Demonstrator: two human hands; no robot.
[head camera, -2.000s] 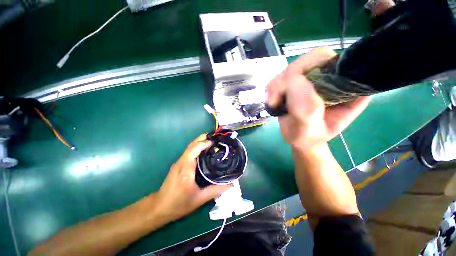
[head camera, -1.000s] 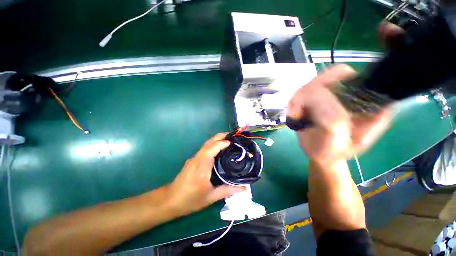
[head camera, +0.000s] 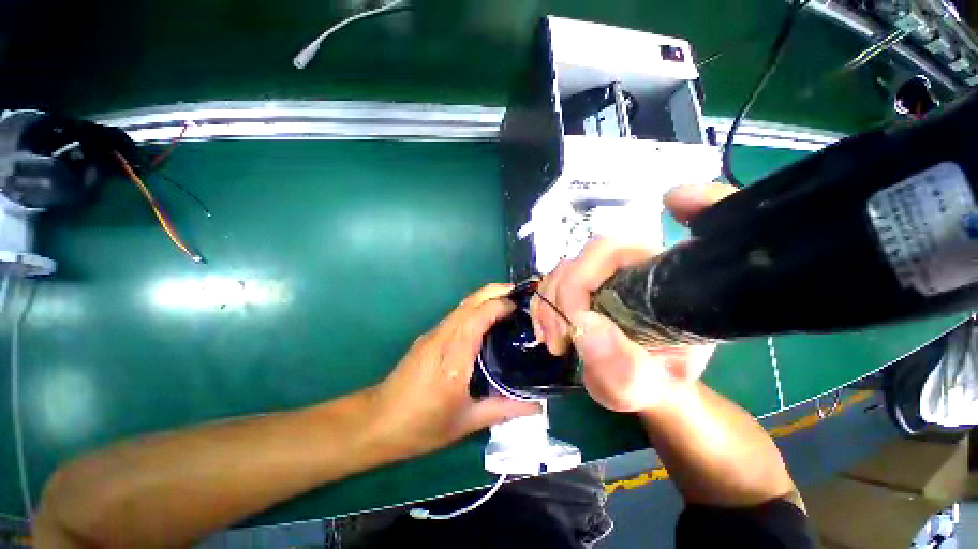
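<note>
My left hand (head camera: 442, 370) holds the camera housing (head camera: 495, 377) by its left side, open end up, with black parts inside. Its white mounting bracket (head camera: 522, 442) points toward me at the bench edge. My right hand (head camera: 613, 322) grips the electric screwdriver (head camera: 751, 257), a thick black cylinder with a worn tan front. Its fingers are over the right part of the opening and hide the bit and much of the inside. A thin dark wire shows at the fingers. The white tail cable (head camera: 461, 513) hangs off the bracket.
The screw feeder (head camera: 627, 150) stands just behind the housing. The metal rail (head camera: 322, 120) runs across behind it. Another camera unit (head camera: 43, 182) with loose wires (head camera: 150, 204) stands at the left. A white cable (head camera: 349, 32) lies beyond the rail. The black screwdriver cord (head camera: 758, 86) hangs at the right.
My right hand and the screwdriver have moved from the feeder's front to the housing opening. The red wires and white plug are now mostly covered. My left hand keeps its hold; the view has shifted.
</note>
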